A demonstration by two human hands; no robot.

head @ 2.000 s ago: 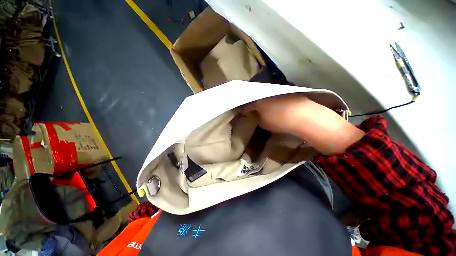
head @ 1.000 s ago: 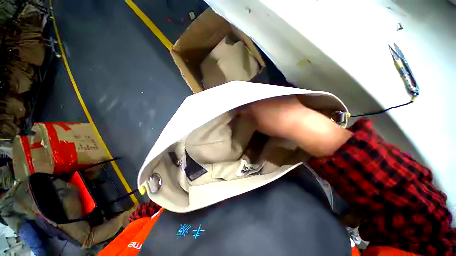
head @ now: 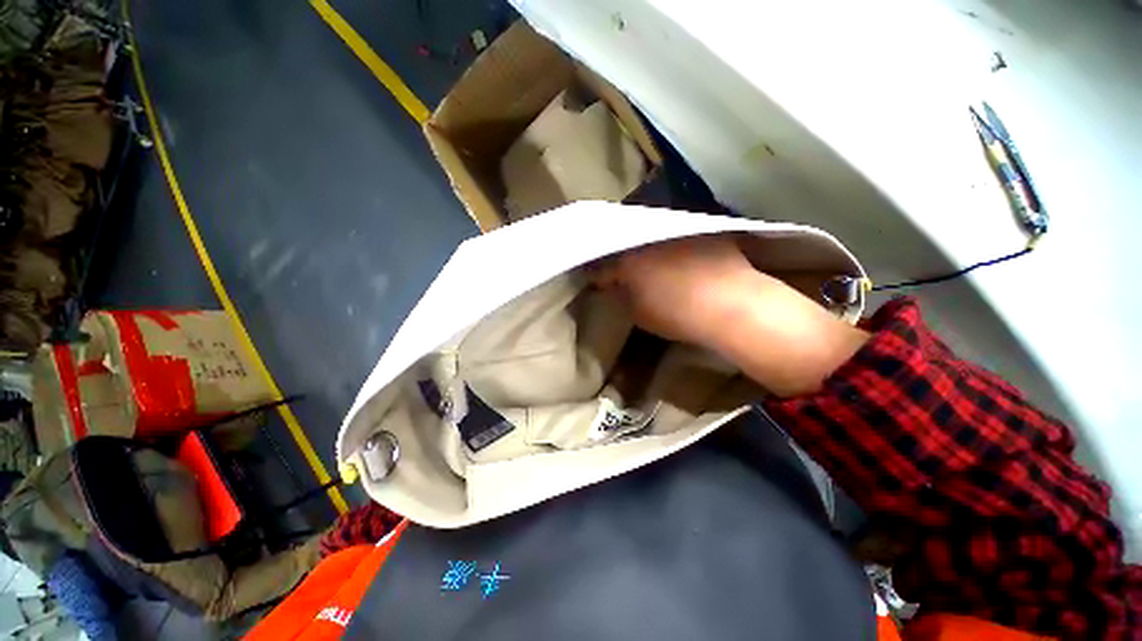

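Observation:
The cream bag [head: 501, 282] rests open on my lap, its mouth facing up. My right hand [head: 632, 278] reaches inside it under the back rim; the wrist and forearm show, but the fingers are hidden in the lining. The beige lining [head: 532, 351] is bunched up, with a dark label [head: 485, 426] and a small printed logo [head: 611, 421] on it. A silver ring [head: 380, 456] sits at the left end of the mouth, another ring [head: 840, 291] at the right end. My left hand is not visible; only a bit of its checked sleeve shows left of the bag.
Thread snips [head: 1009, 173] with a dark cord lie on the white worktable [head: 864, 113] at right. An open carton [head: 470, 138] holding beige pieces stands behind the bag. A taped carton [head: 207, 376] and a person's arm and clothing [head: 213, 582] are at left, past a yellow line.
My right forearm has shifted slightly left and up inside the bag. The right ring shows more fully. The person at left has moved slightly.

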